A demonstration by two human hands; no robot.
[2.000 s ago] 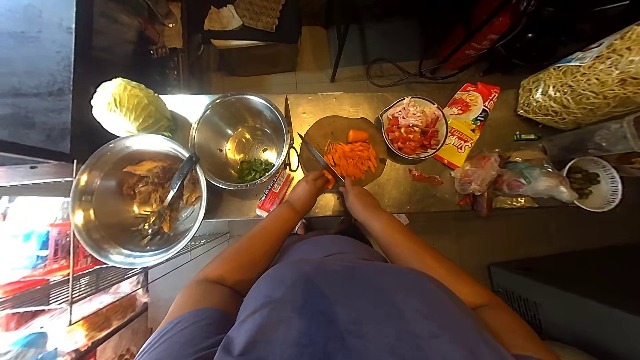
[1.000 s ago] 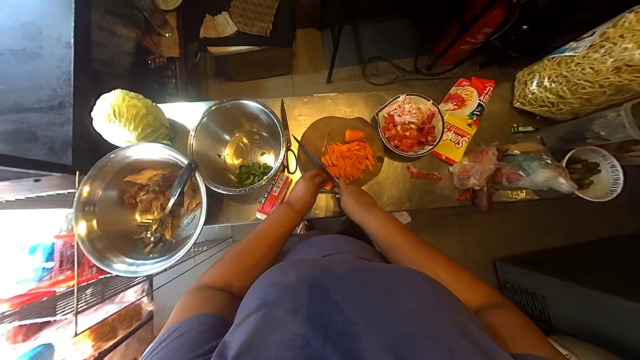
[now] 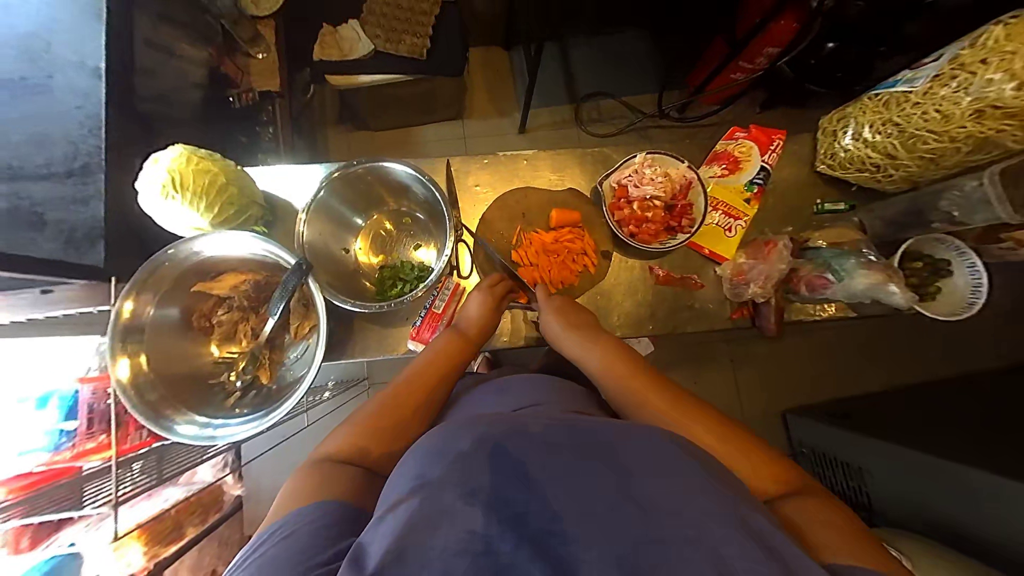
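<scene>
On a round wooden chopping board [image 3: 500,210] lies a heap of carrot strips [image 3: 554,258], with a thicker carrot piece [image 3: 565,218] behind it. My right hand [image 3: 564,320] grips a knife [image 3: 500,258] whose blade slants up and left over the board's left part. Beside it, at the board's near edge, my left hand [image 3: 486,308] has its fingers closed on a small carrot piece [image 3: 518,296], mostly hidden by the fingers. Scissors [image 3: 462,254] with black handles lie left of the board, partly beside a steel bowl [image 3: 308,240] holding chopped green leaves [image 3: 402,280].
A larger steel bowl [image 3: 128,384] with shredded meat and a serving utensil [image 3: 280,300], and a cabbage [image 3: 198,190], stand left. Rightward are a bowl of chopped red and pale pieces [image 3: 652,200], a red-yellow packet [image 3: 738,192], plastic bags [image 3: 848,276], a white basket [image 3: 972,280] and bagged noodles [image 3: 928,120].
</scene>
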